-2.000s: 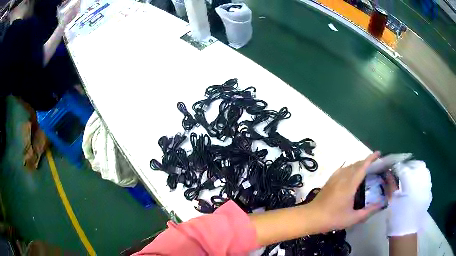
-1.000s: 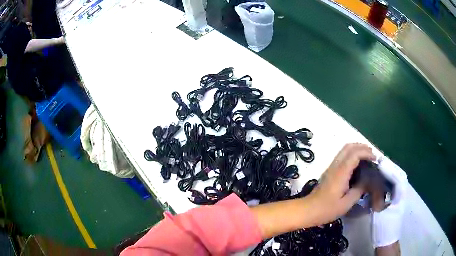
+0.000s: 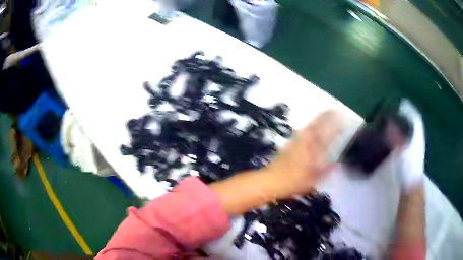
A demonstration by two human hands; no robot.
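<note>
The frame is blurred. A dark, palm-sized box (image 3: 366, 152) is above the right part of the white table. My right hand (image 3: 412, 142), in a white glove, holds the box from its right side. My left hand (image 3: 320, 142) is bare, below a pink sleeve, and is just left of the box with thumb and fingers apart. Whether it touches the box cannot be told. Coiled black cables (image 3: 203, 127) lie heaped on the table, and more black cables (image 3: 299, 223) lie below my left forearm. The inside of the box cannot be made out.
The long white table (image 3: 109, 56) runs to the upper left. A person's forearm (image 3: 21, 55) is at its far left edge, near a blue stool (image 3: 43, 119). Off-white cloth (image 3: 78, 144) hangs at the left edge. A white bag-like container (image 3: 256, 23) stands beyond the table.
My left hand has moved off the box and opened. The box and my gloved right hand sit higher in the view. The view has shifted, so the cable heap appears further left and up.
</note>
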